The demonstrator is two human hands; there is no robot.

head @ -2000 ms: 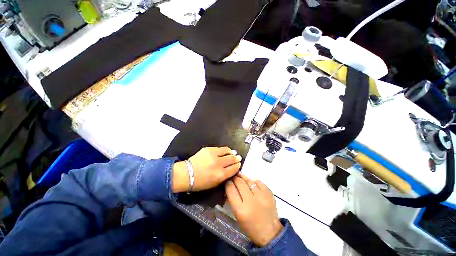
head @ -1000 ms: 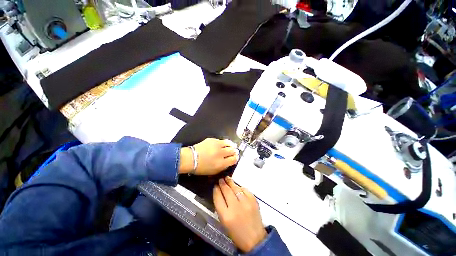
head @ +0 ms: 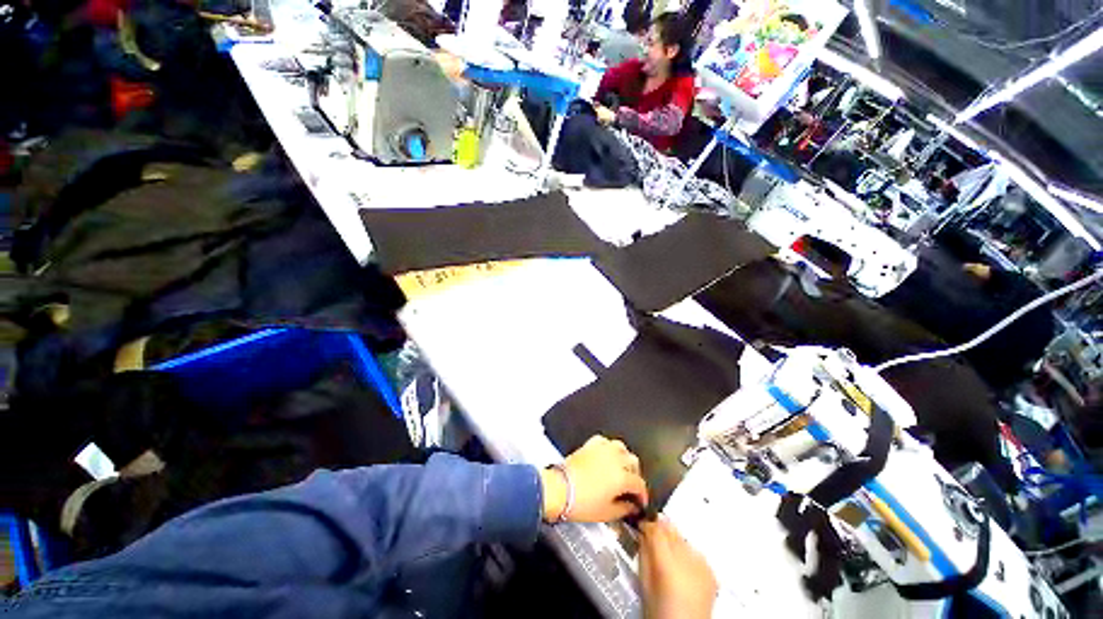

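Note:
A dark cut panel (head: 647, 385) lies on the white table left of the sewing machine head (head: 835, 423), its near end under my hands. A narrow dark tab (head: 589, 359) sticks out from its left side. My left hand (head: 601, 480) holds the panel's near edge, fingers bent, in front of the needle area. My right hand (head: 673, 568) is just nearer and to the right, fingertips at the same edge, partly cut off by the bottom rim. The needle and presser foot are too small to make out.
Waiting dark panels (head: 478, 232) lie farther up the table. A dark band (head: 856, 466) hangs over the machine head. A blue bin (head: 272, 363) with dark cloth stands at left. Another machine (head: 405, 103) stands at the table's far end. A person in red (head: 659, 103) sits beyond.
The view has tilted up and left, bringing in the far factory floor, the person and the blue bin. My hands have come together at the panel's near edge, the left farther from the presser foot.

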